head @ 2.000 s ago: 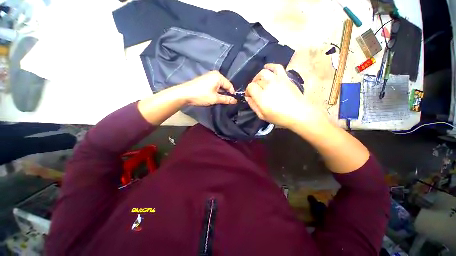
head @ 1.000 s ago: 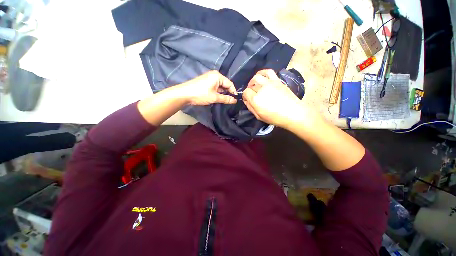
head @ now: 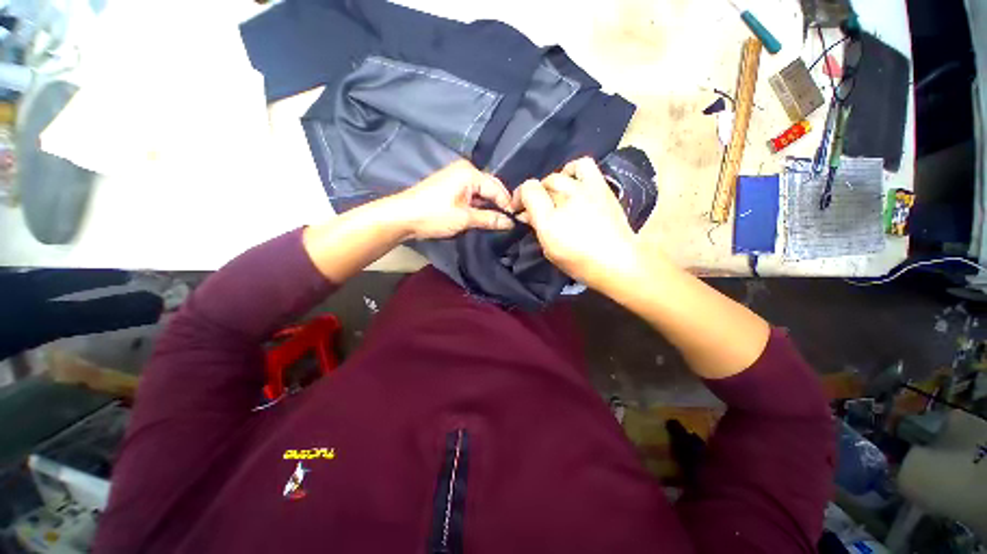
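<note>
A dark navy garment piece (head: 433, 103) with a shinier grey inner side and white stitch lines lies on the table and hangs over its front edge. My left hand (head: 449, 202) pinches the garment's dark edge between thumb and fingers. My right hand (head: 574, 216) is at the same spot, fingertips almost touching the left ones and closed on the cloth edge. A needle cannot be made out between the fingers. A rounded dark part with white stitches (head: 633, 184) stands out beyond my right hand.
On the pale table (head: 173, 206), right of the garment, are a wooden ruler (head: 738, 130), blue booklet (head: 757, 214), gridded sheet (head: 844, 233), red-orange packet (head: 790, 135) and teal-handled tool (head: 761, 33). A red object (head: 301, 352) is below the table edge.
My right hand has tilted and its fingertips have closed in against the left ones. The white bit seen between the hands before is now hidden. The left hand has barely moved.
</note>
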